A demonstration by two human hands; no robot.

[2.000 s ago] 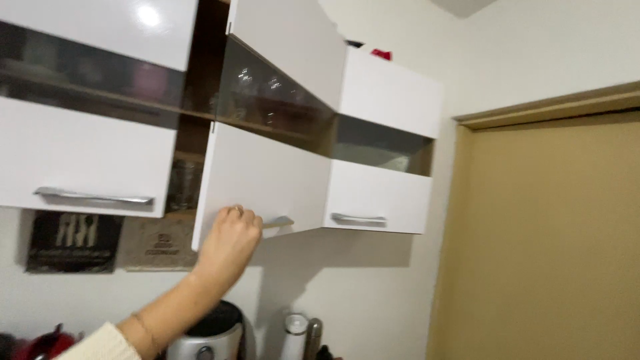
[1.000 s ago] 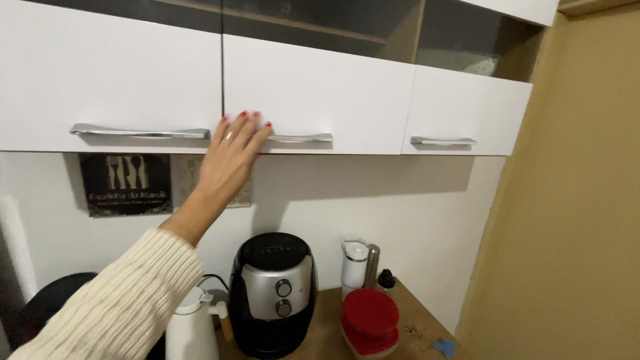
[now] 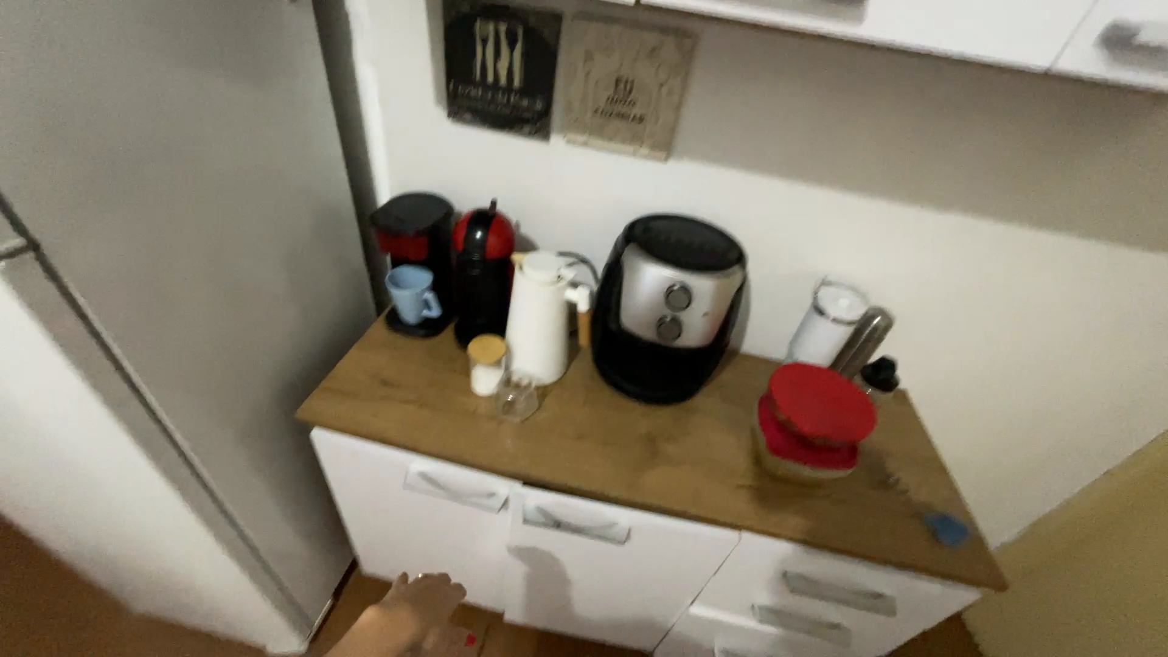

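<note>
My left hand [image 3: 422,604] is low in the head view, in front of the white lower cabinet doors [image 3: 602,584]. It is blurred, its fingers look loosely spread, and I see nothing held in it. A red nail shows just to its right. My right hand is out of the picture. Behind and above the hand lies the wood-look countertop [image 3: 630,456]. On it stand a white thermal jug [image 3: 538,319], a jar with a tan lid [image 3: 486,365], a small clear glass container [image 3: 517,397] and a black and silver air fryer [image 3: 671,306].
A refrigerator [image 3: 201,228] stands at left. Beside it are a coffee maker [image 3: 415,219] with a blue mug [image 3: 413,294] and a red-black capsule machine [image 3: 484,274]. Red-lidded containers [image 3: 819,401], a white tumbler [image 3: 829,324] and a blue item [image 3: 946,528] occupy the right. White wall cabinets [image 3: 958,27] hang above.
The wall cabinet door, ajar two seconds ago with my left hand at it, was closed one second ago. The hand has since left it and dropped low. The view has swung down and left.
</note>
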